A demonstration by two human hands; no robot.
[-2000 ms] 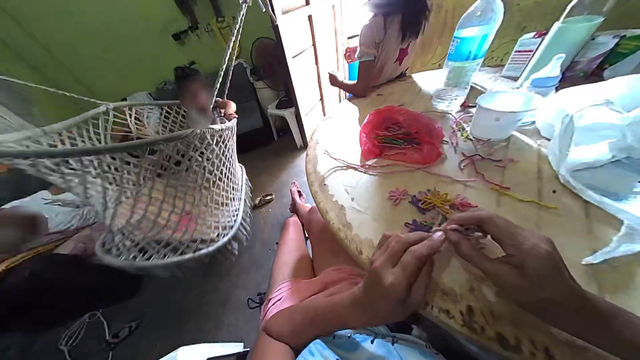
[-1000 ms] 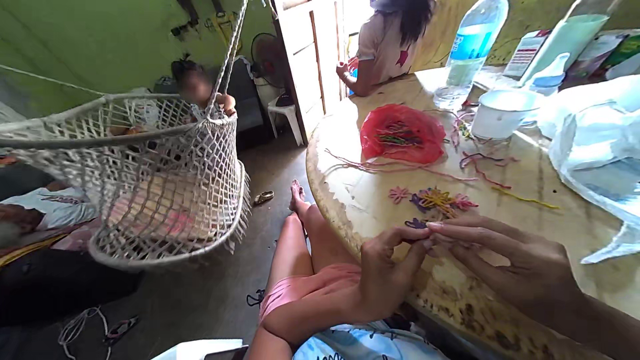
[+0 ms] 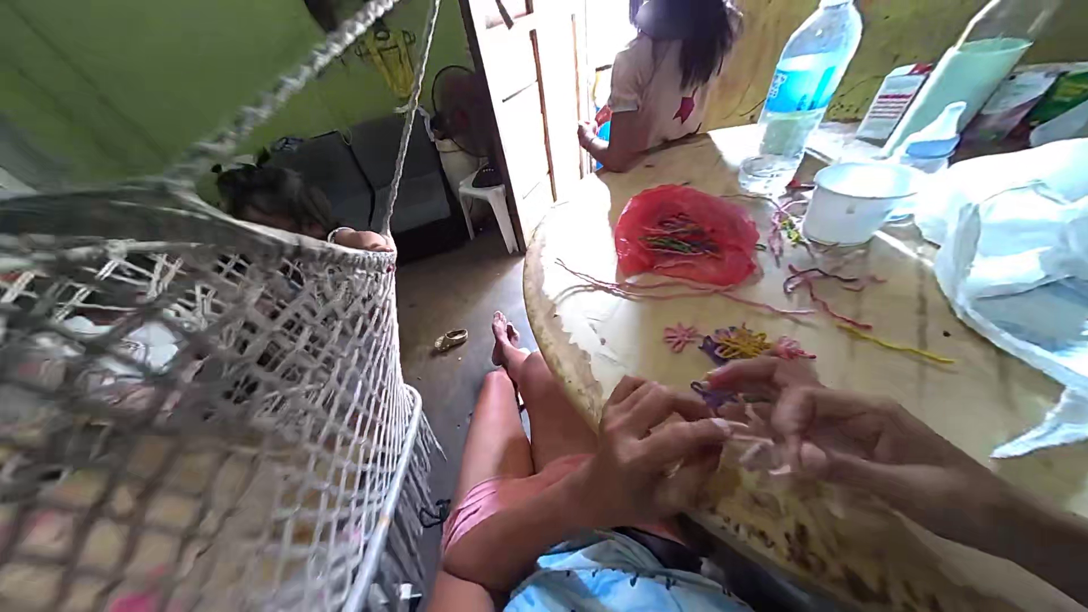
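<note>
Near the table's front edge, my left hand (image 3: 659, 446) pinches a small pale thing, perhaps yarn, between thumb and finger; blur hides what it is. Close beside it on the right, my right hand (image 3: 829, 425) has its fingers bent around the same spot, and whether it grips anything is unclear. Just beyond the fingers lie a purple yarn flower (image 3: 716, 396), a yellow yarn flower (image 3: 741, 342) and a pink yarn flower (image 3: 680, 337). Farther back is a red plastic bag (image 3: 684, 236) with thin colored strands in it. Loose pink yarn (image 3: 663, 289) and yellow yarn (image 3: 897, 343) lie around.
A white mug (image 3: 858, 204), a plastic water bottle (image 3: 799, 93), a baby bottle (image 3: 933, 140) and a clear plastic bag (image 3: 1020, 246) stand or lie on the round table (image 3: 586, 340). A white rope hammock (image 3: 212, 391) with a person in it hangs at left. Another person (image 3: 663, 81) is behind the table.
The hammock has swung nearer and fills more of the left side. My right hand's fingers have lifted and spread somewhat, while both hands stay together at the table's front edge.
</note>
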